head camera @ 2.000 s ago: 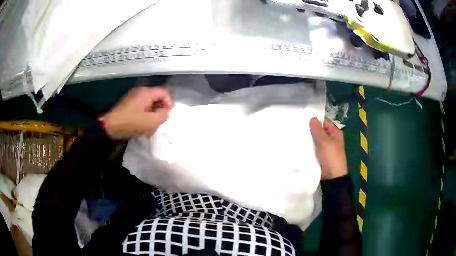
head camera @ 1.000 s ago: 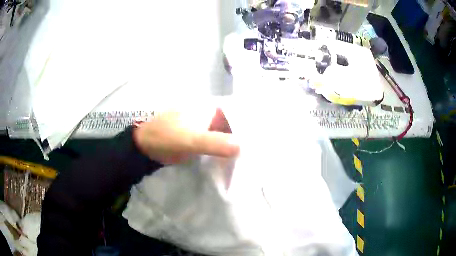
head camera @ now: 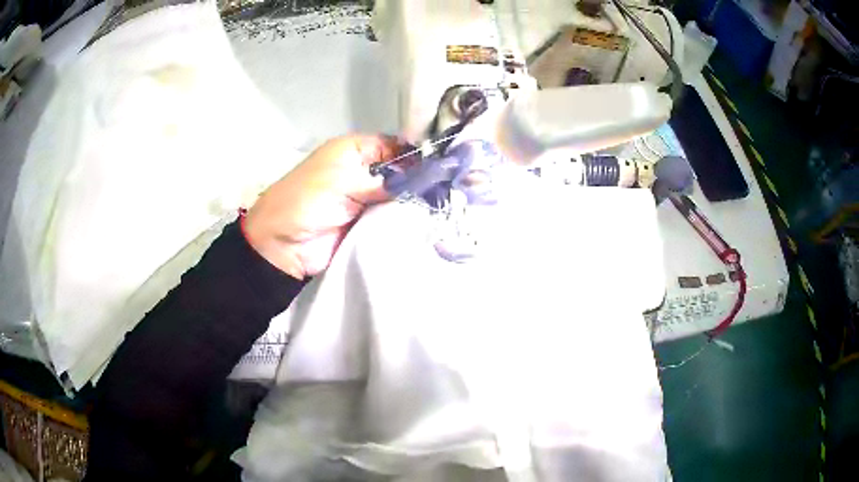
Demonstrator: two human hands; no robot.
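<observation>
White cloth (head camera: 490, 348) drapes over the machine bed and hangs below the table's front edge. Its upper part lies at the needle area (head camera: 457, 202), which is overexposed and blurred. My left hand (head camera: 325, 202) is left of the needle area, at the cloth's upper left edge. Its fingertips are hidden behind dark metal parts, so its grip cannot be told. My right hand cannot be seen; the glare and the cloth fill the area right of the needle.
The cream machine head (head camera: 433, 56) stands at the back. A stack of off-white panels (head camera: 132, 188) lies left. At right are red-handled snips (head camera: 702, 226) with a red cord (head camera: 739, 306), and a black phone (head camera: 711, 146). A brown carton (head camera: 42, 438) is lower left.
The cloth has moved from the lap up onto the machine bed. My left hand has moved up beside the needle area. My right hand, seen earlier on the cloth's right edge, no longer shows.
</observation>
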